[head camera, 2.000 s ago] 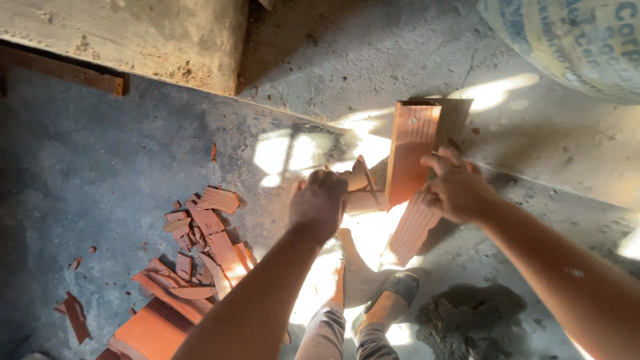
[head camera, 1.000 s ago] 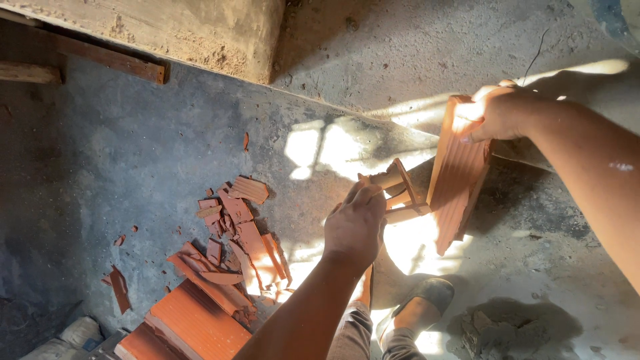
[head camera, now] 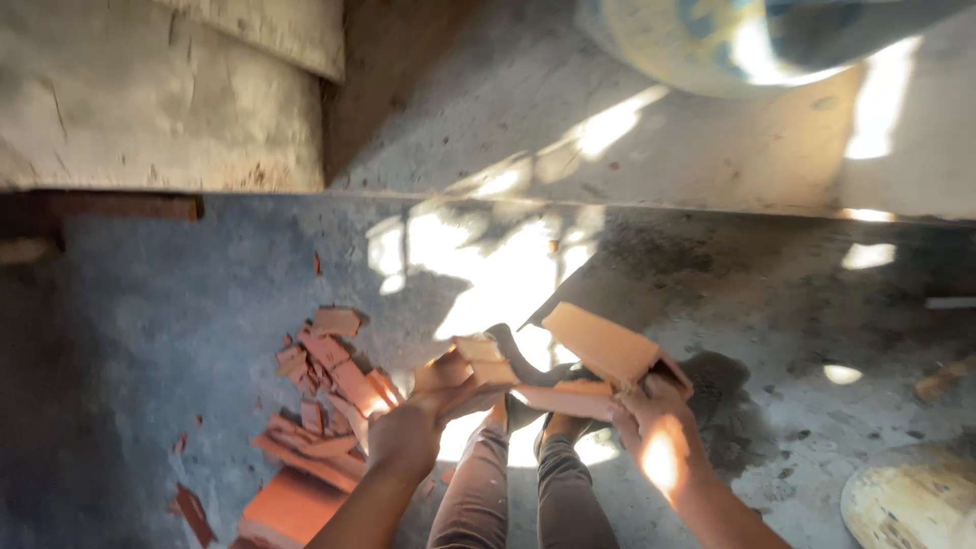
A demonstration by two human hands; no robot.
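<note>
My left hand point(head camera: 404, 438) grips a broken piece of hollow clay block point(head camera: 465, 374), whose ribs and cells face up. At the right, my right hand point(head camera: 659, 427) is closed on another broken clay block piece point(head camera: 602, 343), with a flat upper face and a second wall reaching left toward the first piece. The fingers are partly hidden and motion blurs them. Beyond the left hand lies a heap of red clay shards point(head camera: 335, 362) on the floor. A larger red clay block point(head camera: 293, 503) sits below the heap, partly behind my left forearm.
A concrete ledge point(head camera: 572, 171) crosses the view, with a concrete block point(head camera: 160, 114) at the upper left. A printed sack point(head camera: 709, 46) stands at the top right, and a pale rounded object point(head camera: 907, 496) at the lower right. A dark wet patch point(head camera: 720, 412) marks the floor beside my feet.
The block piece in my right hand has come down from its raised, upright position and now lies tilted close to my feet. The view has shifted.
</note>
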